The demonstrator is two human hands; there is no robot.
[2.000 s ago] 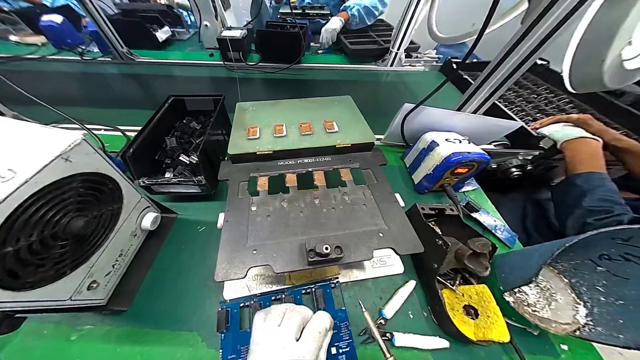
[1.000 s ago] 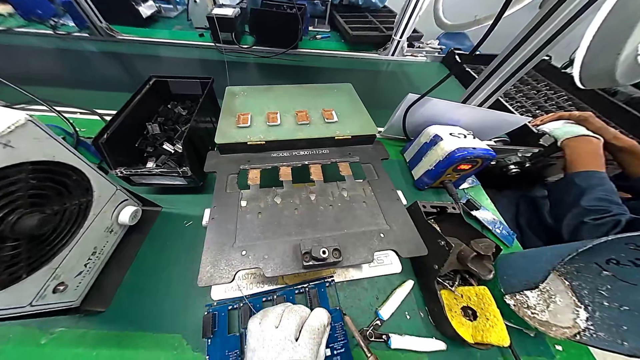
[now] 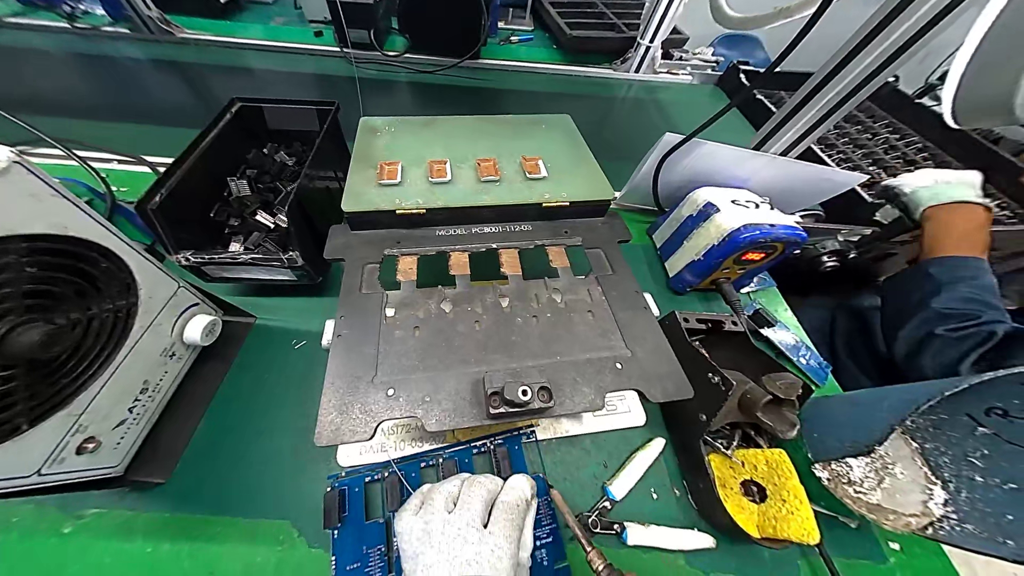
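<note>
My left hand, in a whitish knit glove, lies with curled fingers on a blue circuit board at the bottom centre, holding it. Black connectors stand along the board's upper edge. My right hand is out of view. A soldering iron points up and left at the board's right edge; its handle end is cut off by the frame. White-handled cutters lie open to its right. Above the board sits a dark grey fixture plate with a metal block near its front edge. Behind it is a green-topped block bearing several copper-coloured pads.
Left are a fan unit and a black bin of black components. Right are a blue-and-white soldering station, an iron stand with yellow sponge, and a blue container. A co-worker's gloved hand is beside a black tray.
The soldering iron's tip has shifted left, closer to the circuit board. The gloved hand of a person across the bench, seen at the top two seconds ago, is out of view.
</note>
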